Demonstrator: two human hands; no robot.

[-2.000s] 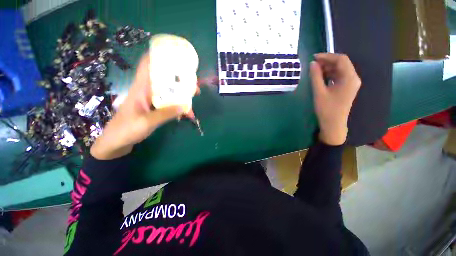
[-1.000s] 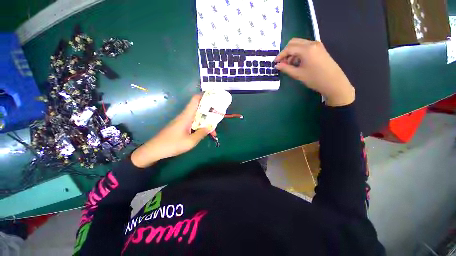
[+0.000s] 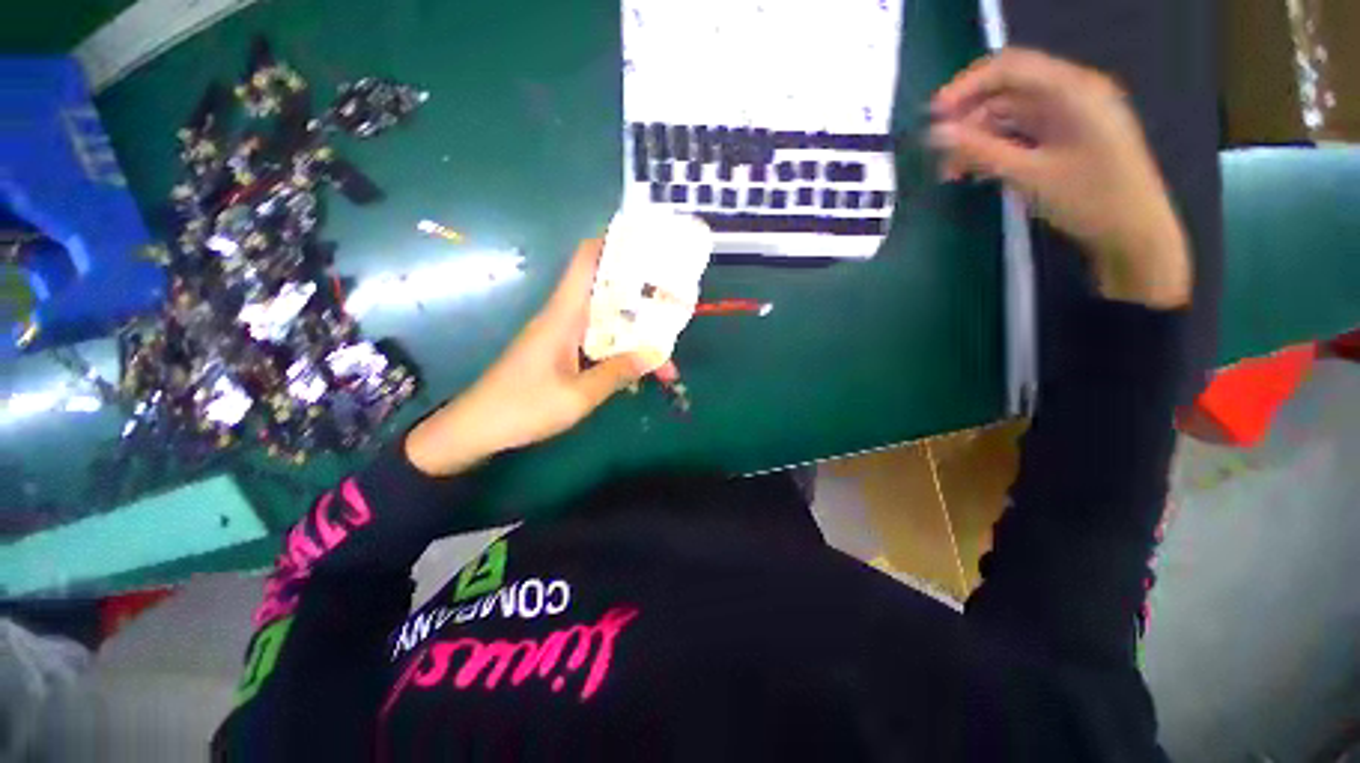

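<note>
My left hand [image 3: 530, 380] holds a cream plastic housing [image 3: 647, 283] with red and dark lead wires hanging from its right and lower side. The housing is just below the lower left corner of a white backing sheet [image 3: 761, 67] that carries rows of small black adhesive pads [image 3: 746, 179]. My right hand [image 3: 1052, 142] is raised to the right of the sheet, blurred, with thumb and index finger close together. A small dark bit seems to show at its fingertips, but blur hides whether it is a pad.
A tangled heap of wired circuit boards [image 3: 246, 298] lies at left. A blue plastic block [image 3: 75, 194] is at far left, a pale green bar [image 3: 142, 537] at the near left edge. A small yellow piece [image 3: 442, 231] lies mid-table. Black foam sheets [image 3: 1111, 350] lie right, a cardboard box [image 3: 1286, 67] upper right.
My left hand brought the housing right and down from above the table, to beside the sheet. My right hand reached the pads, then moved away to the right.
</note>
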